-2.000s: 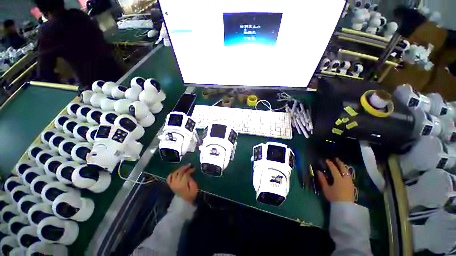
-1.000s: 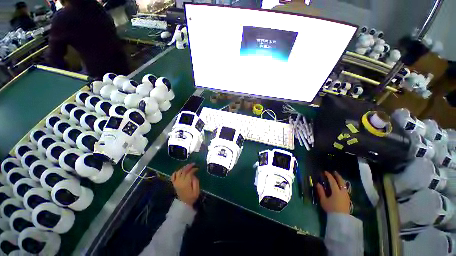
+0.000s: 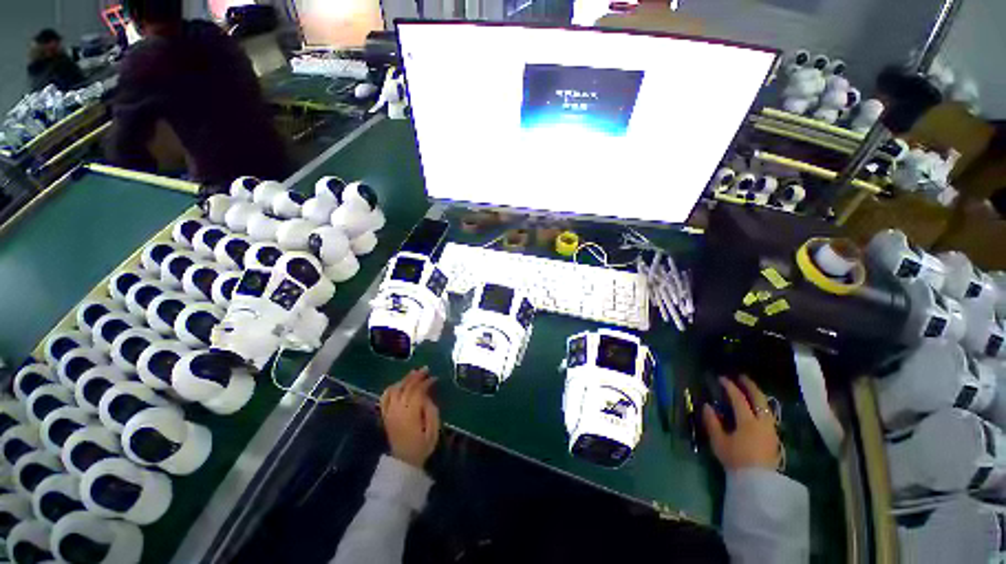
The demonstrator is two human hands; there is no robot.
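Observation:
Three white security cameras stand on the green bench: one at left (image 3: 406,305), one in the middle (image 3: 491,337) and one at right (image 3: 606,397). My left hand (image 3: 410,419) rests on the front edge of the bench below the left and middle cameras, holding nothing visible. My right hand (image 3: 744,423) lies over the black computer mouse (image 3: 719,409), right of the right camera. The monitor (image 3: 579,123) shows a dark blue picture on a white screen. The white keyboard (image 3: 552,285) lies behind the cameras.
Rows of white ball heads (image 3: 149,441) and another camera (image 3: 259,314) with a thin white cable are at left. A black machine (image 3: 789,303) bears a yellow tape roll (image 3: 830,266). Grey-white housings (image 3: 946,424) stand at far right. A person (image 3: 199,99) is at back left.
The view has shifted slightly, so the bench and monitor sit a little differently in it. My right hand stays on the mouse, and my left hand stays at the bench edge.

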